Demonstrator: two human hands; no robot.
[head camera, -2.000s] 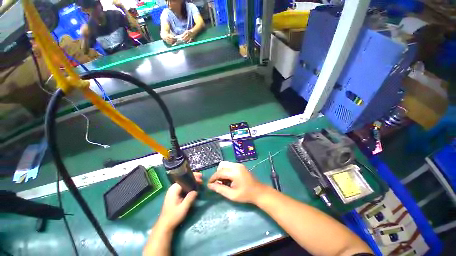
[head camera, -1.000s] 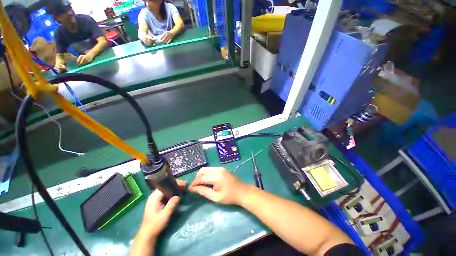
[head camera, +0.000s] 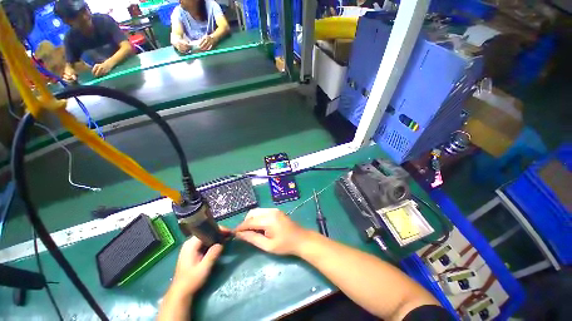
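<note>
My left hand (head camera: 194, 263) is closed around the lower part of the electric screwdriver (head camera: 199, 221), a thick dark cylinder tilted with its lower end toward my right hand. An orange-yellow strap (head camera: 119, 153) and a black cord (head camera: 160, 119) run to its top. My right hand (head camera: 270, 231) is just right of the driver's lower end, thumb and fingertips pinched together. Whatever lies between these fingertips is too small and hidden to name. Tiny silvery specks lie on the green mat (head camera: 251, 291) near my hands.
A screw tray (head camera: 231, 198) and a lit smartphone (head camera: 281, 178) lie behind my hands. A black ribbed block (head camera: 128, 249) is left. A soldering iron (head camera: 320, 215), its stand (head camera: 379, 188) and a blue bin (head camera: 502, 269) are right. Two people sit beyond the conveyor (head camera: 207, 138).
The view has swung right, so the bench things appear further left. My right fingertips have moved slightly closer to the driver's lower end. My left hand still holds the driver.
</note>
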